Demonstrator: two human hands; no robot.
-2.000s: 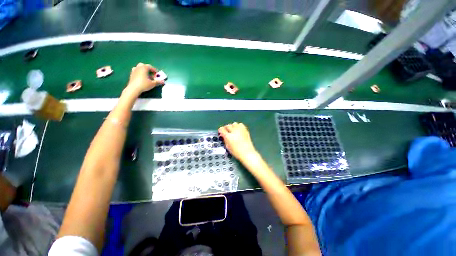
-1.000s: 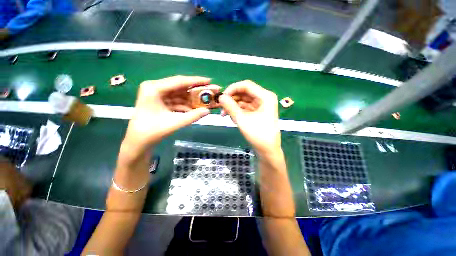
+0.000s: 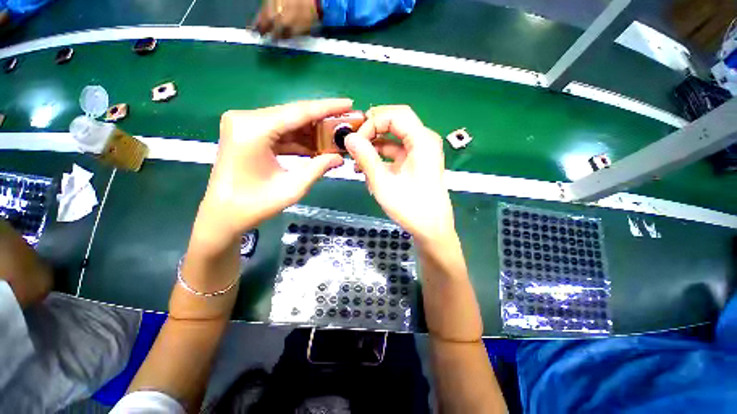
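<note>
My left hand (image 3: 271,158) holds a copper-coloured device housing (image 3: 329,136) by its edges above the belt's near rail. My right hand (image 3: 402,162) is at the housing's right side, its fingertips touching a round black piece (image 3: 344,137) on the housing's face. Whether the black piece lies flat cannot be told. The near sheet of round black pieces (image 3: 347,275) lies on the bench below my hands, with glare on its left part. A second sheet (image 3: 554,267) lies to its right. A dark part (image 3: 249,242) is partly hidden by my left wrist.
Copper housings (image 3: 164,90) sit on the green belt, left and right. A bottle with an open lid (image 3: 121,147) and white tissue (image 3: 77,194) are at left. A metal post (image 3: 646,147) slants at right. Another person's hand (image 3: 289,16) is across the belt. A phone (image 3: 347,345) lies below the bench edge.
Two seconds ago my hands were apart; both are now at the housing. Since one second ago, the black piece has moved from beside the housing onto its face. Another person's hand has appeared at the top.
</note>
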